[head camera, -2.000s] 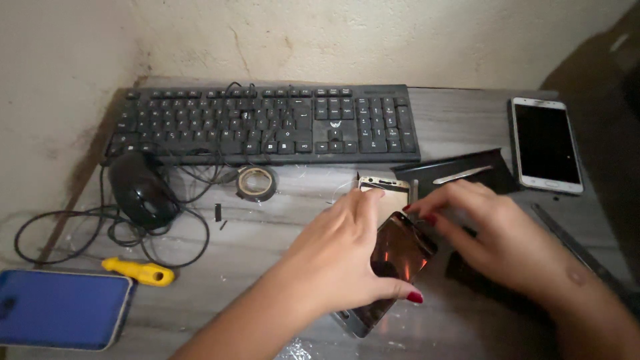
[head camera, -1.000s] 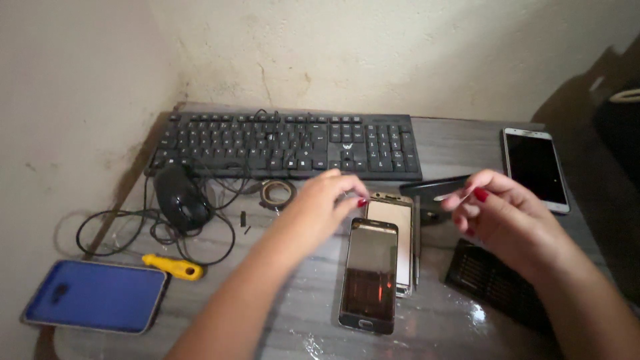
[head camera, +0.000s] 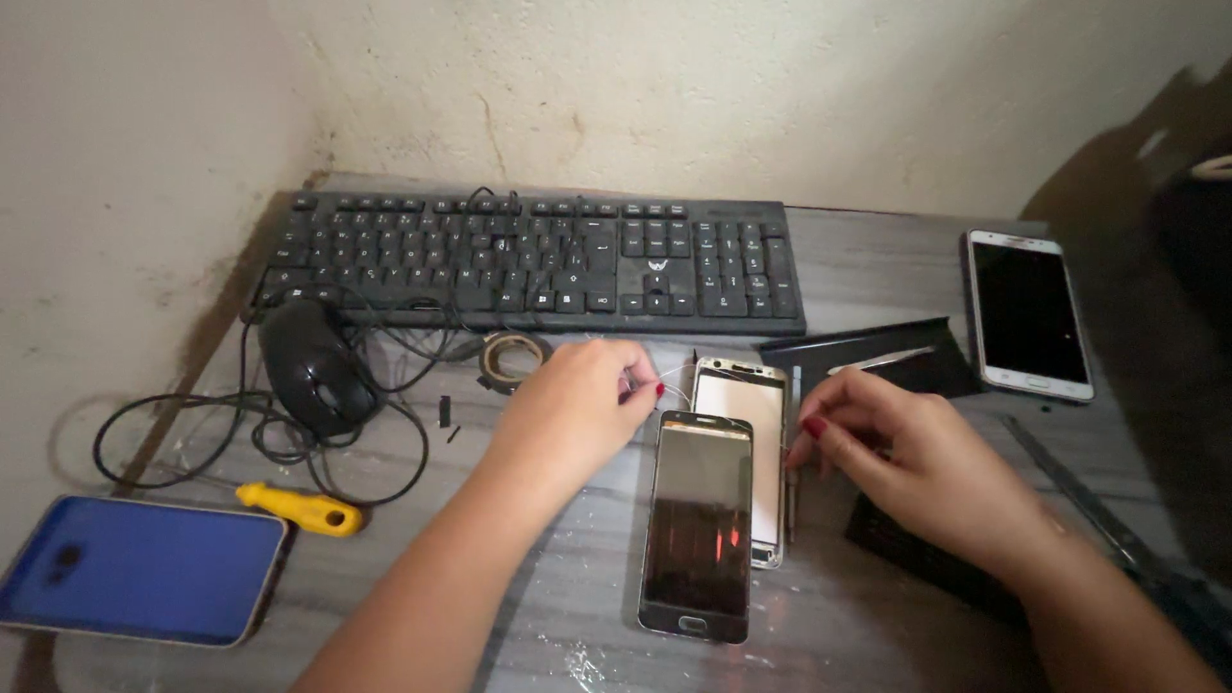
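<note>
My left hand (head camera: 602, 399) pinches a thin, pale thread or wire (head camera: 679, 373) between thumb and forefinger, above the left edge of the phones. A dark phone screen (head camera: 695, 529) lies face up, overlapping a white phone frame (head camera: 767, 452) beneath it. My right hand (head camera: 881, 452) has thumb and finger together just right of that frame; whether it holds the thread's other end cannot be told. Beside the frame, partly under these fingers, is a thin metal tool (head camera: 793, 510). Pale tweezers (head camera: 885, 361) rest on a black flat piece (head camera: 924, 385) behind my right hand.
A keyboard (head camera: 539, 265) stands along the wall, with a mouse (head camera: 318, 371) and its looped cable at left. A tape roll (head camera: 513, 361), a yellow-handled screwdriver (head camera: 303, 508), a blue-lined phone case (head camera: 144, 568), a white phone (head camera: 1030, 313) and a dark tray-like object (head camera: 924, 553) lie around.
Two seconds ago both hands were on the dark screen; now it lies released on the table, overlapping the frame. My right hand has since lowered to beside the frame. A thread now shows at my left fingers.
</note>
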